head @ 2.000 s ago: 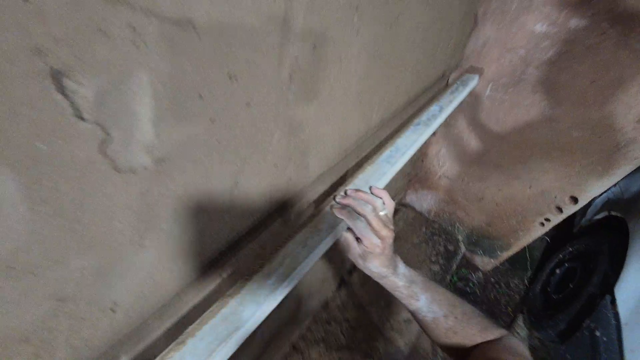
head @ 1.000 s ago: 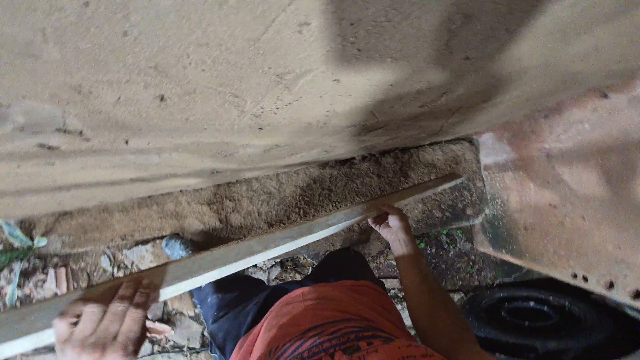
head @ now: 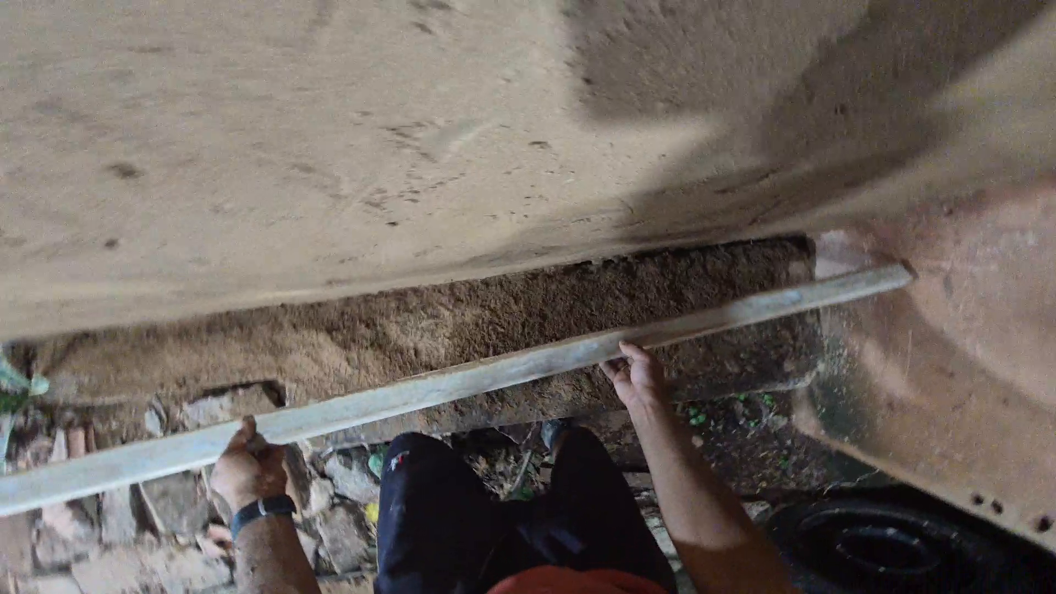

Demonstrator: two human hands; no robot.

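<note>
A long, pale straightedge bar (head: 462,381) crosses the view from the lower left up to the right, in front of the rough plastered wall (head: 371,165). My left hand (head: 249,472), with a dark band on its wrist, grips the bar from below, left of my knees. Further right, my right hand (head: 637,373) holds the bar's lower edge between thumb and fingers. The bar's far right end is at the reddish side wall (head: 973,330); whether it touches cannot be told. Its left end runs out of view.
Below the wall lies a strip of rough brown mortar or soil (head: 462,318). Broken bricks and stones (head: 177,503) cover the ground at lower left. A black tyre-like round object (head: 887,549) lies at lower right. Small green plants grow near my right forearm.
The view has swung down from the wall to the ground. The bar now lies further from my body than one second ago, and my left hand holds it from below instead of over its top.
</note>
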